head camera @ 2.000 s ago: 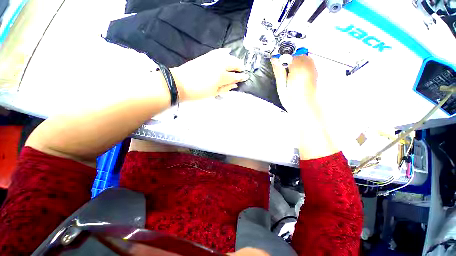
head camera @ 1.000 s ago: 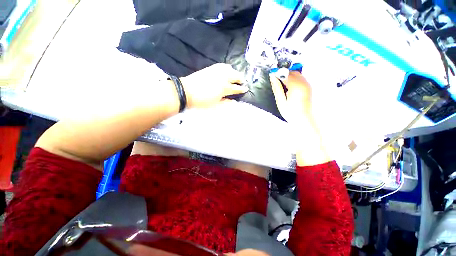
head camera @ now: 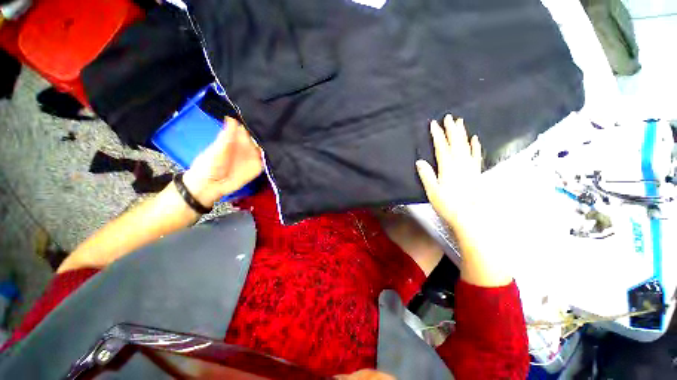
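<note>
A large black garment panel (head camera: 356, 111) lies spread over the table and hangs over its front edge towards my lap. A pale raw edge runs down its left side, and a short dark slit or fold shows near its middle. My left hand (head camera: 226, 159) is at this left edge with its fingers bent; whether it grips the cloth is hard to tell. My right hand (head camera: 454, 167) lies flat on the panel near its lower right, fingers spread.
The white sewing machine (head camera: 620, 223) is at the right, beside the panel. A blue crate (head camera: 185, 133) is below the table edge at left, with dark cloth (head camera: 141, 74) by it. A red stool (head camera: 70, 37) stands at the upper left.
The view has turned left. The panel is out from the needle area and spread across the table. My left hand has moved left to its edge; my right hand has left the presser foot.
</note>
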